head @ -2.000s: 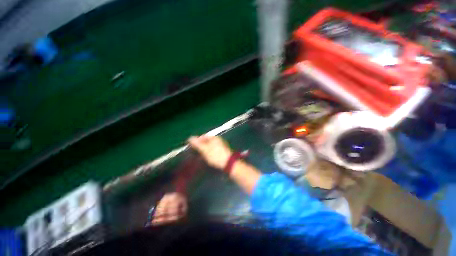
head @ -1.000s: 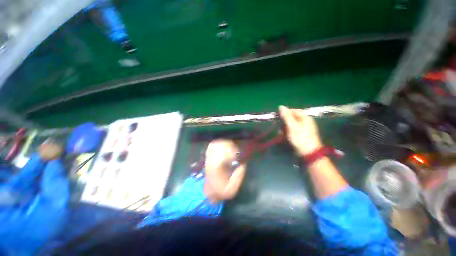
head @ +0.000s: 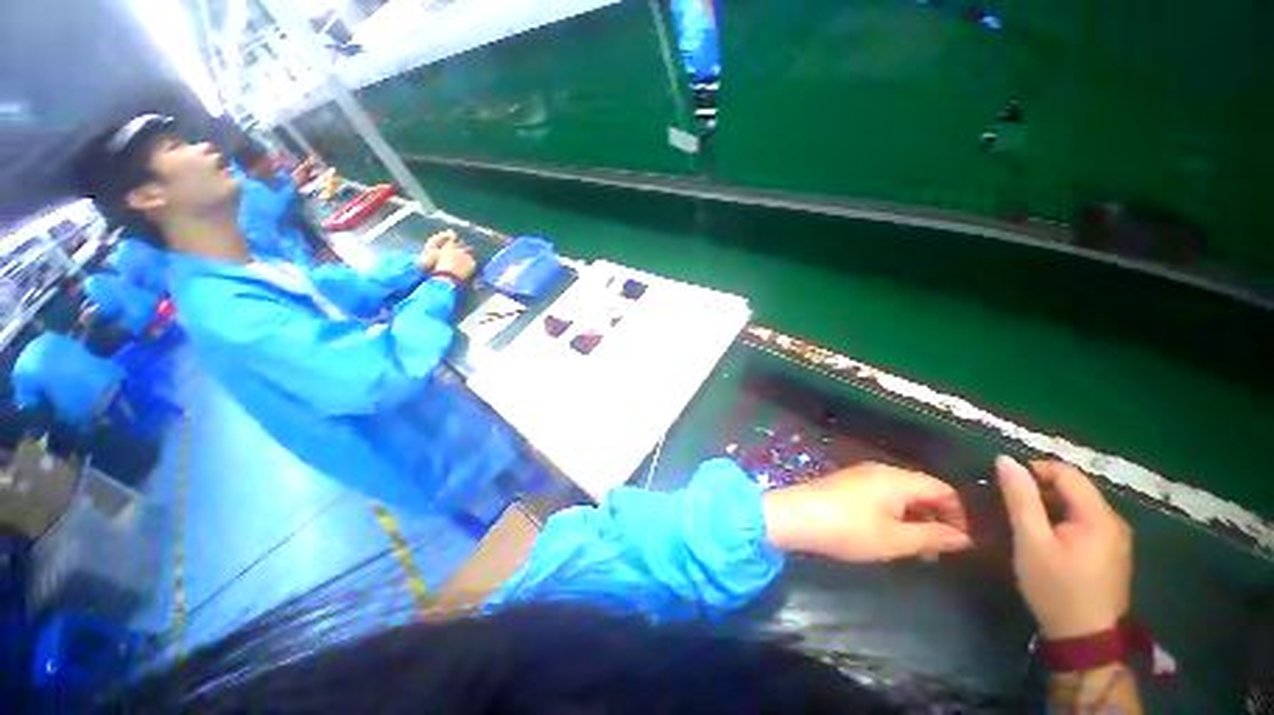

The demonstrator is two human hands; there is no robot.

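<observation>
My left hand [head: 873,514] reaches from a blue sleeve over the dark bench top, fingers curled towards my right hand. My right hand [head: 1069,538], with a red wristband, is raised beside it, thumb and fingers bent. A gap lies between the hands; whether either pinches something small is too blurred to tell. A loose pile of tiny glittering wired parts [head: 780,454] lies on the bench just beyond my left wrist. A white compartment tray [head: 615,398] lies left of the pile, with several dark red-black parts in its far pockets.
A blue bin [head: 521,268] stands beyond the tray. A person in a blue smock [head: 315,349] sits or stands at the left, hands at the bench. The green conveyor belt [head: 866,300] runs behind chipped white edging [head: 950,402]. More blue-smocked people are farther back.
The view has swung left, bringing the neighbouring person and the small parts pile into sight. My hands now appear closer together, and the red strands seen between them are no longer clear.
</observation>
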